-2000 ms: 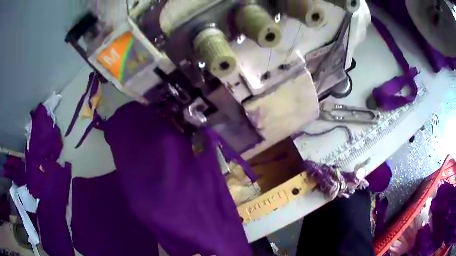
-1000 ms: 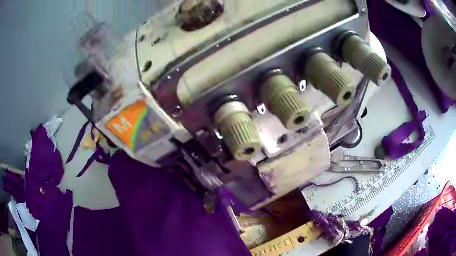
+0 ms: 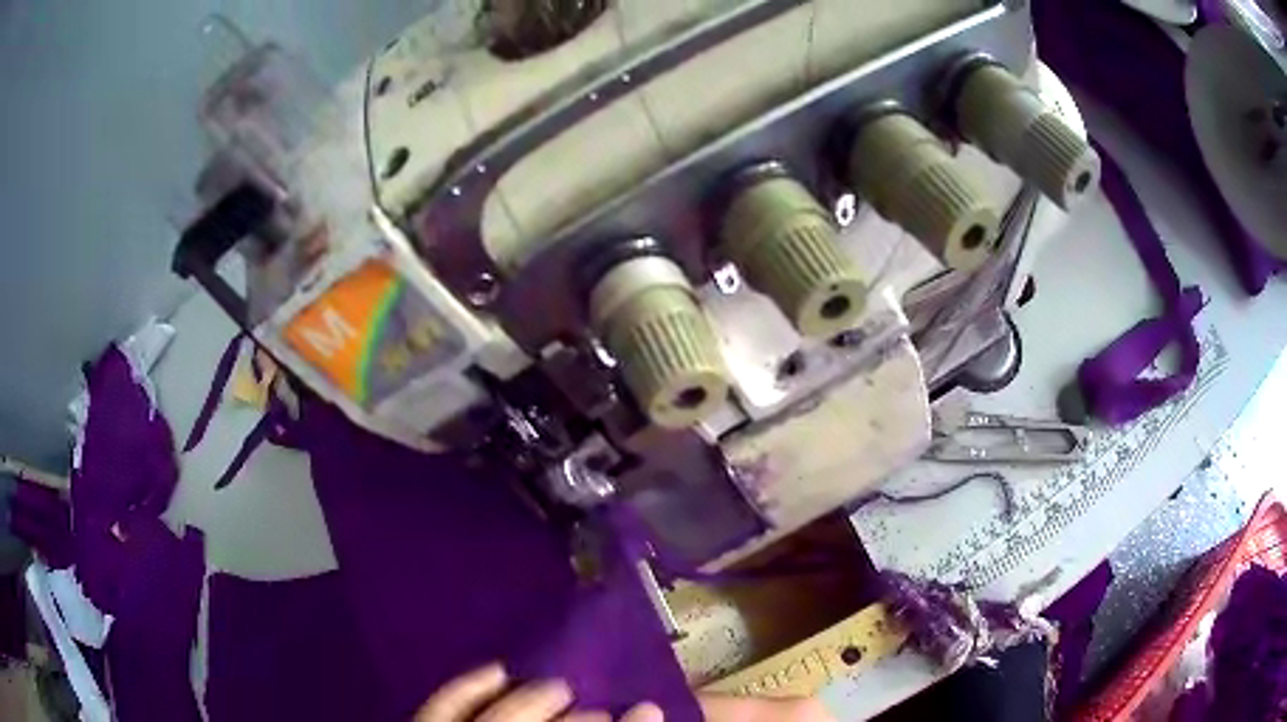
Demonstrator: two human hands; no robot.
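A large purple panel (image 3: 424,564) runs from the needle area (image 3: 572,473) of the cream overlock machine (image 3: 833,423) down to the bottom edge. My left hand (image 3: 494,698) shows only as fingertips, bent over the panel's lower part and holding it. My right hand (image 3: 762,708) is at the panel's right edge, mostly cut off by the frame; a fingertip on the cloth beside it seems to pinch the edge. A thin purple strip runs right from below the presser foot. The undersides of both hands are hidden.
Purple pieces (image 3: 134,550) and white scraps lie at far left. A wooden edge strip (image 3: 805,663) with a thread tuft (image 3: 974,621) borders the open recess. A slim metal tool (image 3: 1009,440) and purple ribbon (image 3: 1136,381) lie right. A red crate (image 3: 1186,635) stands lower right.
My hands have come into view at the bottom, on the panel. The panel's lower right part is now drawn up and folded. The view has shifted, so the machine sits lower than at first.
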